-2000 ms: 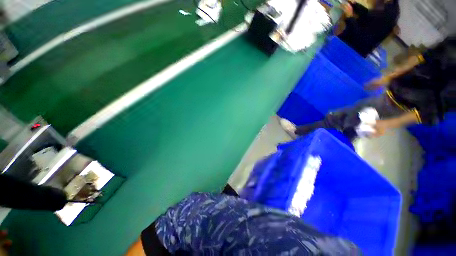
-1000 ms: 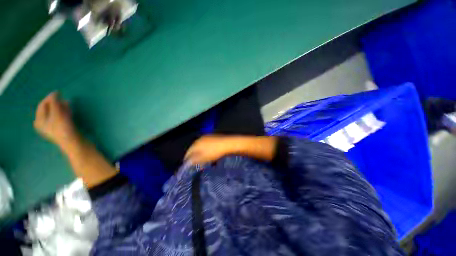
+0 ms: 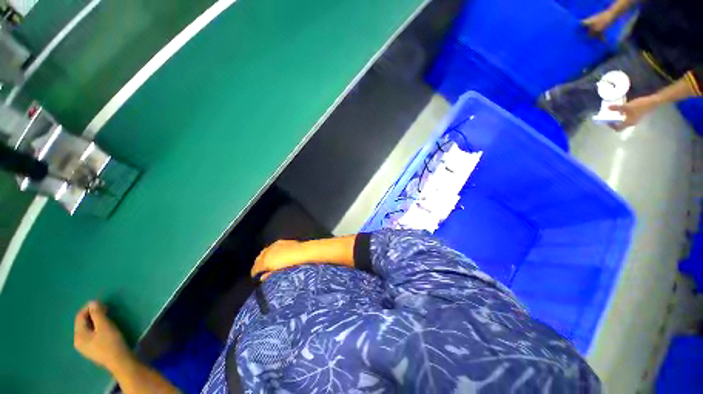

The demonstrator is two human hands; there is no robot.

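Observation:
My left hand [image 3: 96,332] rests near the edge of the green bench [image 3: 208,131] at the lower left, fingers curled, with nothing visible in it. My right hand [image 3: 276,258] lies on the front of my patterned clothing at waist height; its palm and fingertips are hidden, so I cannot tell if it holds anything. A blue tote [image 3: 563,223] stands to the right. White parts [image 3: 441,188] with dark leads are lined up along its left side.
A silver metal screw feeder [image 3: 58,150] stands on the bench at the left, a black cylindrical driver [image 3: 23,163] beside it. A conveyor with white strips runs beyond. More blue totes [image 3: 509,54] stand upper right, where another person's hand [image 3: 634,114] holds a white camera unit [image 3: 613,86].
The view has swung; the feeder and tote show fully again. Both my hands have come into view since the oldest frame. Since one second ago, my left hand shows lower in view.

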